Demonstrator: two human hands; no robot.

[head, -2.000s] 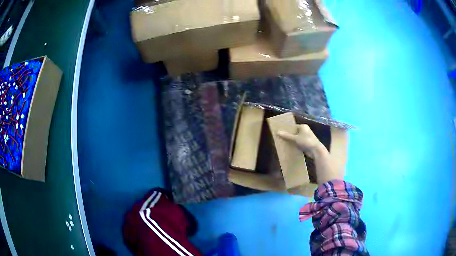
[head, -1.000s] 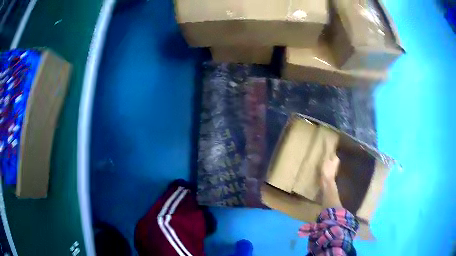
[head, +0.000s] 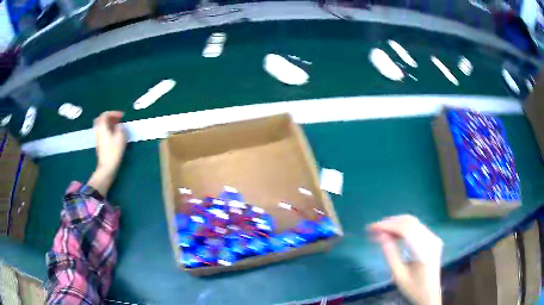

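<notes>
An open brown carton (head: 232,161) stands on the green bench in front of me, its near part holding many blue battery packs (head: 221,229) with red wires and white plugs. My left hand (head: 110,140) is to the left of the carton, over the pale rail, with nothing visible in it. My right hand (head: 414,247) is to the right of the carton near the bench's front edge, blurred, thumb and fingers curved towards each other. I cannot tell if it holds something small.
A smaller carton (head: 483,155) full of blue packs stands at the right. Beyond the pale rail (head: 358,109), white housings (head: 286,69) and thin covers lie on the green belt. A small white piece (head: 331,181) lies beside the open carton. More cartons show at the left and lower right.
The view has swung from the floor cartons to the bench. The hand seen before has left the floor carton's inner brown piece. Both hands now show over the bench.
</notes>
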